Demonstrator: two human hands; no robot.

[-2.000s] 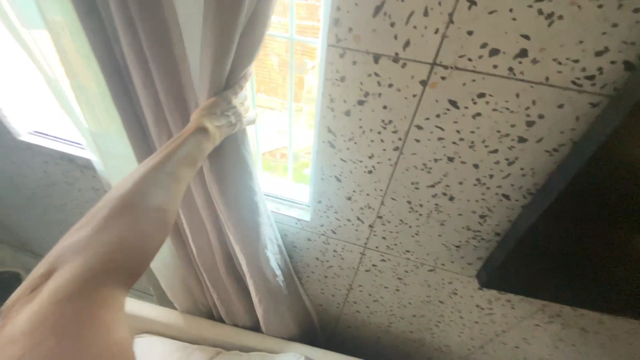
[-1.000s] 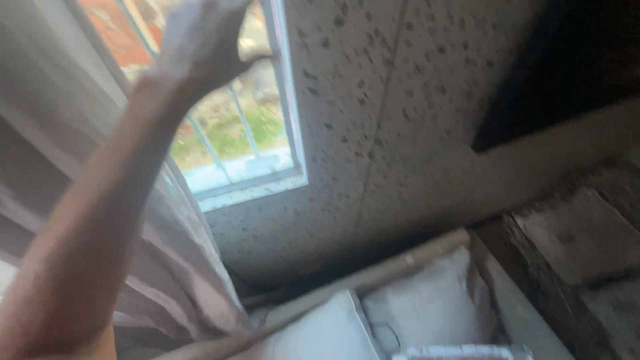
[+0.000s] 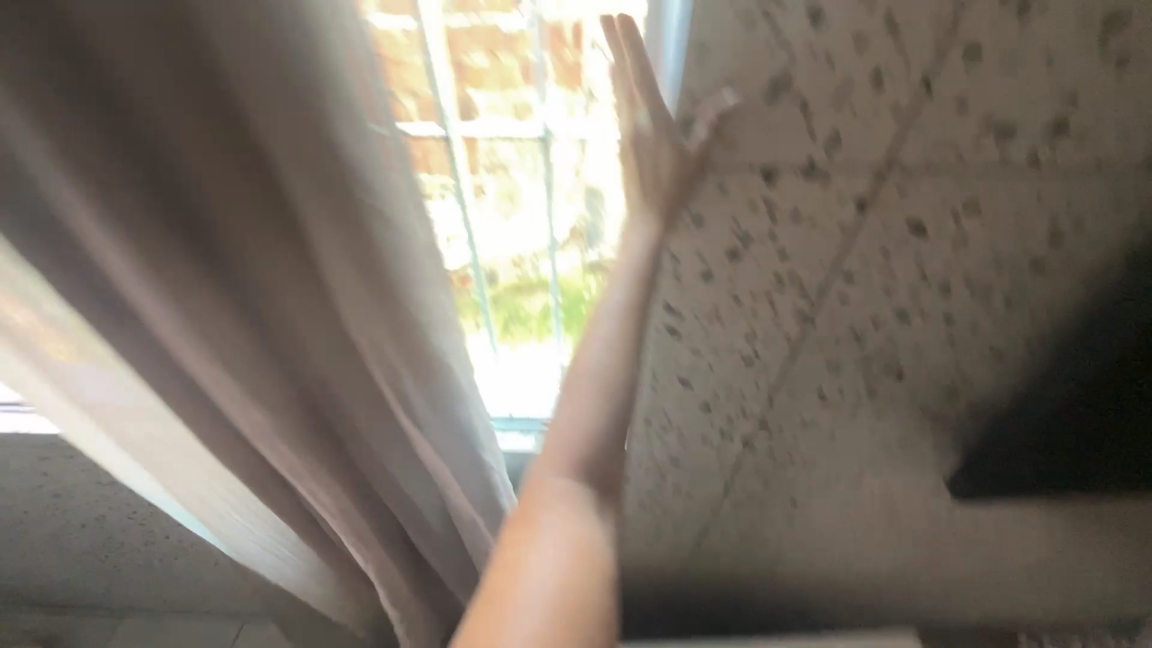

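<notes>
My left hand point(image 3: 661, 144) is raised near the right edge of the window point(image 3: 513, 225), fingers pointing up and thumb spread to the right. It is blurred and holds nothing; whether it touches the frame or the wall I cannot tell. Left of it hangs a grey-mauve curtain point(image 3: 270, 270) in long folds, apart from the hand. A pale sheer curtain point(image 3: 171, 486) shows beyond its lower left side. Bars cross the bright window, with brickwork and grass outside. My right hand is out of view.
A speckled terrazzo-like wall point(image 3: 810, 342) with seams stands to the right of the window. A dark flat panel point(image 3: 1080, 414) juts in at the right edge. At the far left is part of another window opening point(image 3: 22, 414) above a grey wall point(image 3: 90, 531).
Two seconds ago my left hand gripped the curtain's edge; it has let go and now stands right of the curtain by the window's right edge. The view has swung down and back up.
</notes>
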